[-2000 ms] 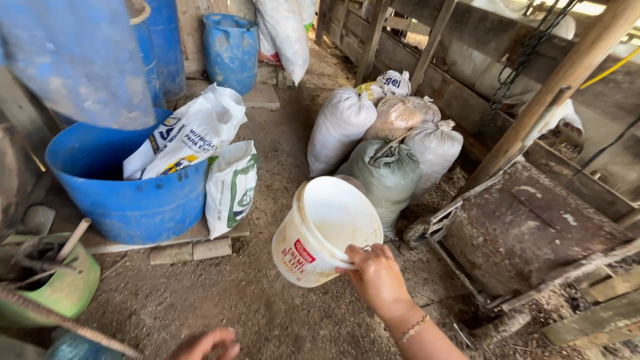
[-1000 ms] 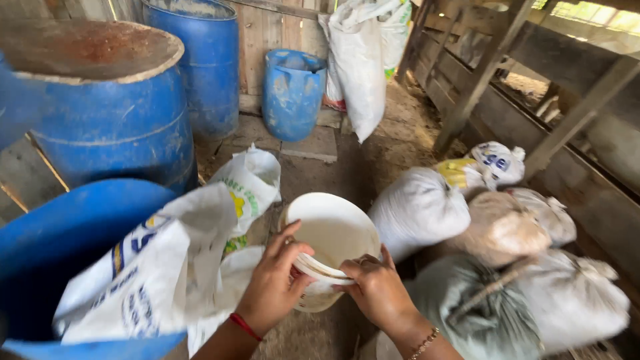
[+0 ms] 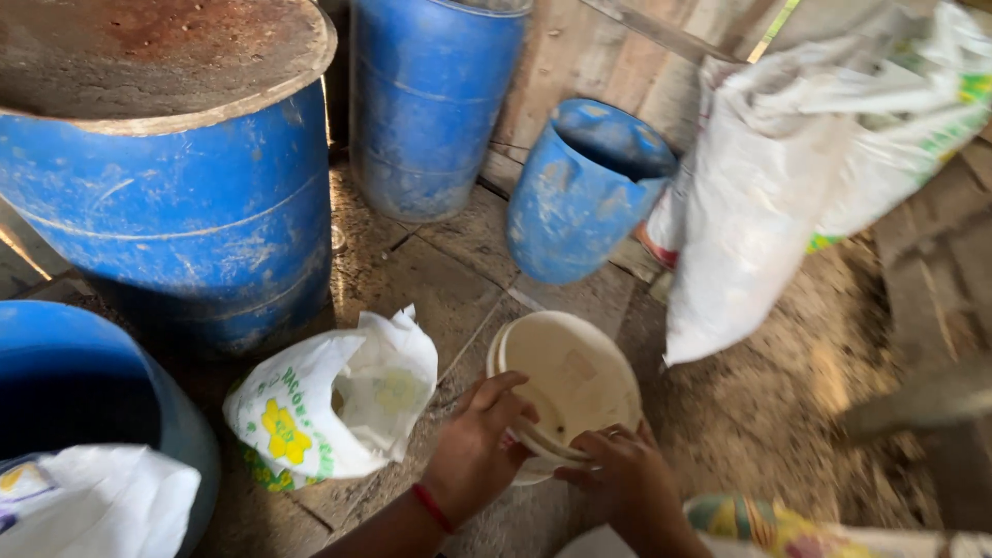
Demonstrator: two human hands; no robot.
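Observation:
A white plastic bucket (image 3: 577,360) hangs tilted low in the middle, its mouth toward me; a small dark spot shows inside on its bottom. My left hand (image 3: 484,446) grips the near left of the rim, a red band round its wrist. Close by on the right, my right hand (image 3: 620,473) grips the same rim. Left of the bucket stands an opened white woven sack (image 3: 310,411) with green print and a yellow flower.
Several blue plastic drums stand at the left and back: a large lidded one (image 3: 178,209), a tall one (image 3: 434,101) and a cut-down one (image 3: 593,194). An open blue tub (image 3: 174,434) is at lower left. A filled white sack (image 3: 752,201) leans at right. Tiles and dirt form the floor.
Two seconds ago only my right hand held the bucket; now both hands grip its rim. The view has swung toward the drums, and the bucket is now near the flower-printed sack.

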